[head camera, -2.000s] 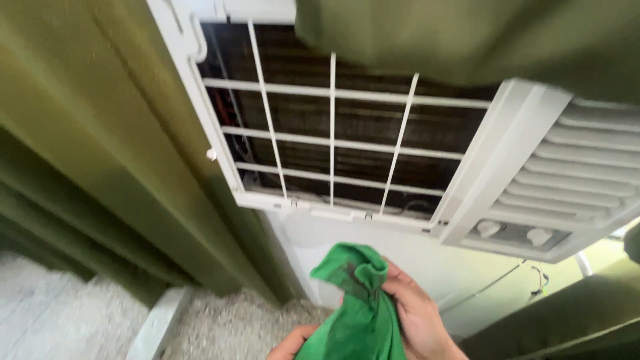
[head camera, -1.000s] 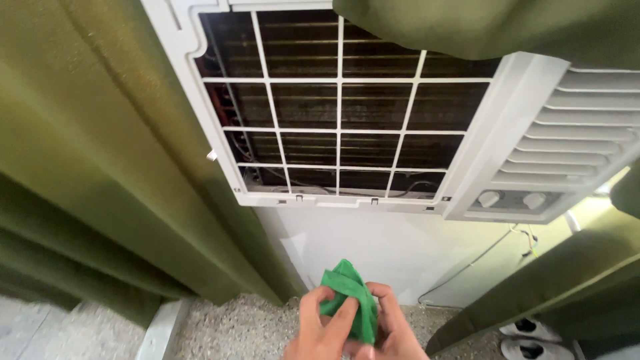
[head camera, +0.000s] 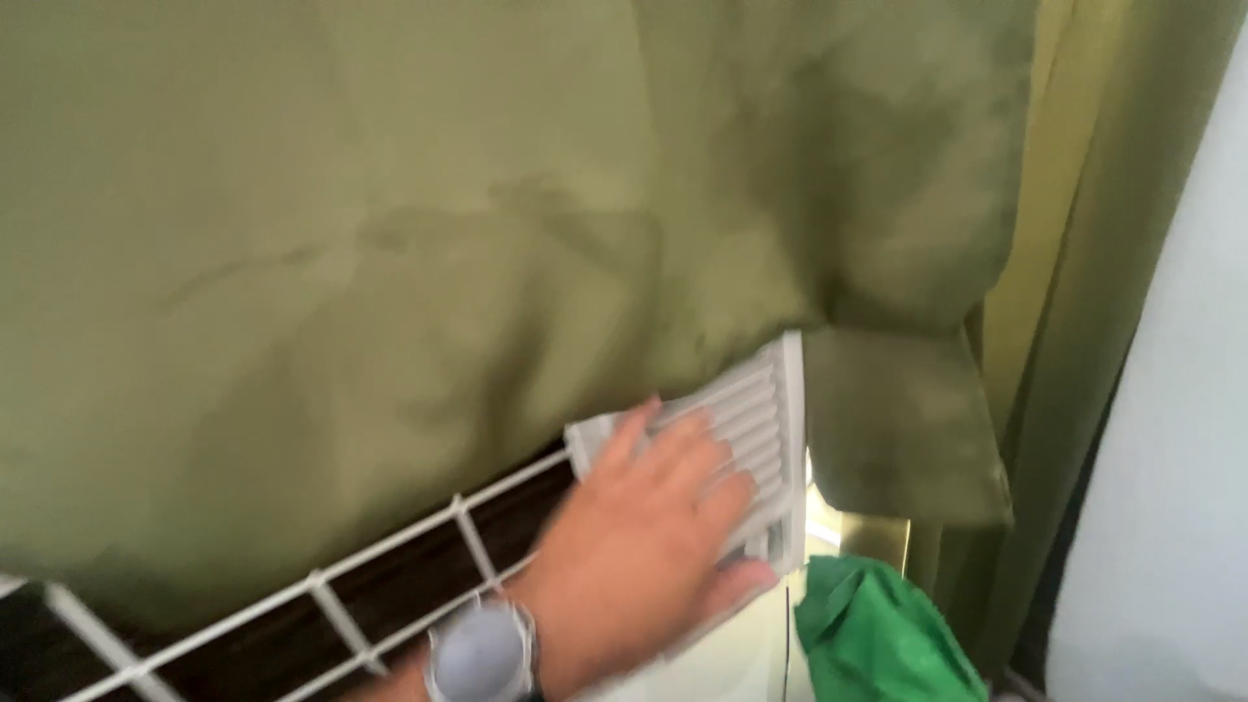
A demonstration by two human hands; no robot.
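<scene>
My left hand, with a round-faced wristwatch on its wrist, reaches in from the bottom with the fingers spread. It lies over the louvred vent of a white window air conditioner, and appears to touch it; blur hides the exact contact. Left of the hand runs the unit's white grid over a dark interior. A green cloth shows at the lower right, beside the unit's corner. My right hand is out of view, so what it holds cannot be told.
An olive-green curtain hangs over the top of the unit and covers much of the view. More curtain folds hang at the right, next to a pale surface. A curtain flap lies beside the vent.
Both hands were together at the green cloth below the unit; now my left hand is off it and over the vent. The cloth is at the lower right. The view has shifted strongly.
</scene>
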